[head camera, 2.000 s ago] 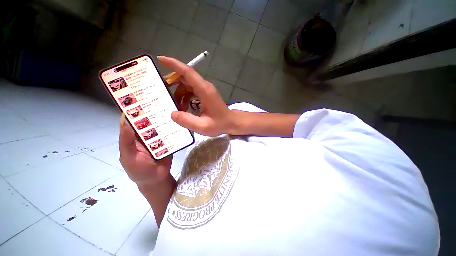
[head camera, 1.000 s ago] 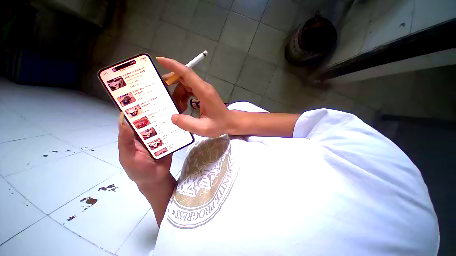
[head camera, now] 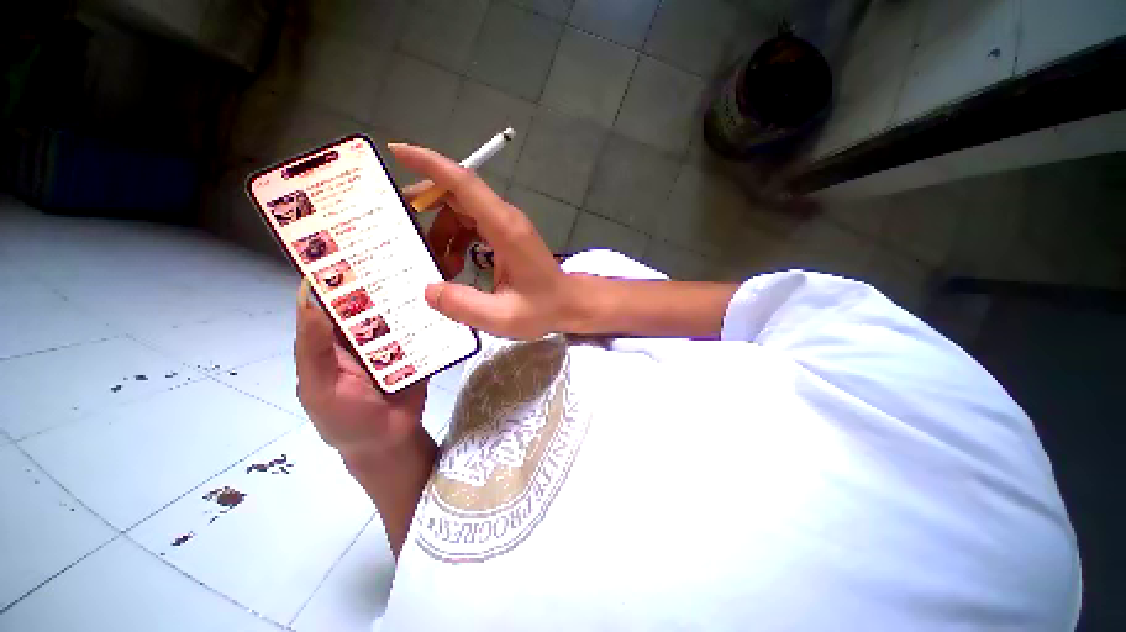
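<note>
A black-edged smartphone (head camera: 363,263) is tilted, its bright screen showing a list with small reddish pictures. My left hand (head camera: 358,393) holds it from below and behind, with the fingers partly hidden. My right hand (head camera: 509,266) is at the phone's right side, index fingertip by the top right corner and thumb tip at the lower right edge. A white cigarette (head camera: 484,151) with an orange-tan filter is held between the fingers of my right hand and points up and right.
A white-tiled surface (head camera: 93,426) with dark stains lies at the left. Grey floor tiles (head camera: 605,74) show behind the hands. A round dark bin (head camera: 778,93) stands on the floor at the upper right, near a dark edge. My white shirt (head camera: 766,482) fills the lower right.
</note>
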